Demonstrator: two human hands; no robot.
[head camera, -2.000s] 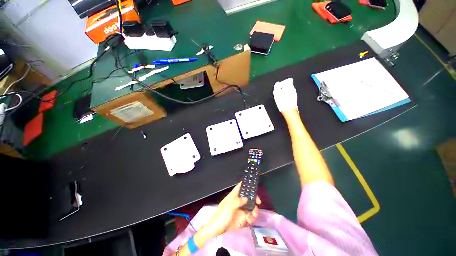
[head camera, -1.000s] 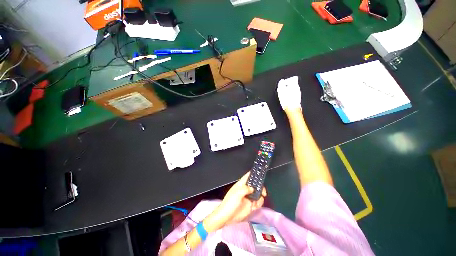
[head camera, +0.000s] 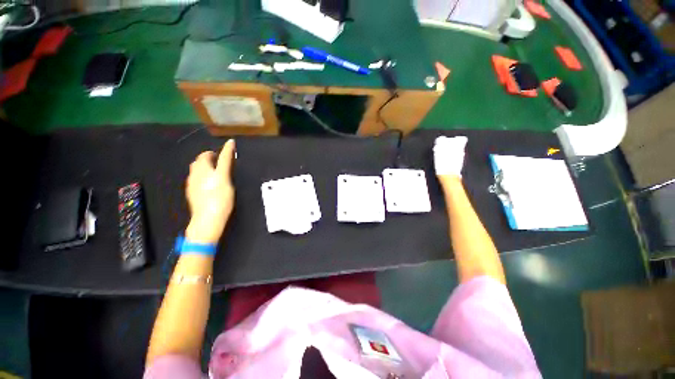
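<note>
My left hand (head camera: 211, 192), bare with a blue wrist band, is over the black bench left of the white units. Its thumb side is extended and nothing shows in it. The black remote control (head camera: 132, 226) lies on the bench further left. Three flat white square units lie in front of me: one with a rounded tab (head camera: 290, 203), one in the middle (head camera: 360, 198) and one on the right (head camera: 406, 191). My right hand (head camera: 450, 157), in a white glove, rests at the back of the bench right of them. Whether it holds anything cannot be told.
A clipboard with white paper (head camera: 540, 192) lies at the right. A black device (head camera: 68, 218) is at the far left. The wooden rear bench (head camera: 259, 111) carries a blue pen (head camera: 337, 61), white strips and cables. A curved white edge (head camera: 601, 137) bounds the green surface.
My left hand has let go of the remote, which now lies at the left, and is empty beside the units. The view has turned. My gloved right hand stays between units and clipboard.
</note>
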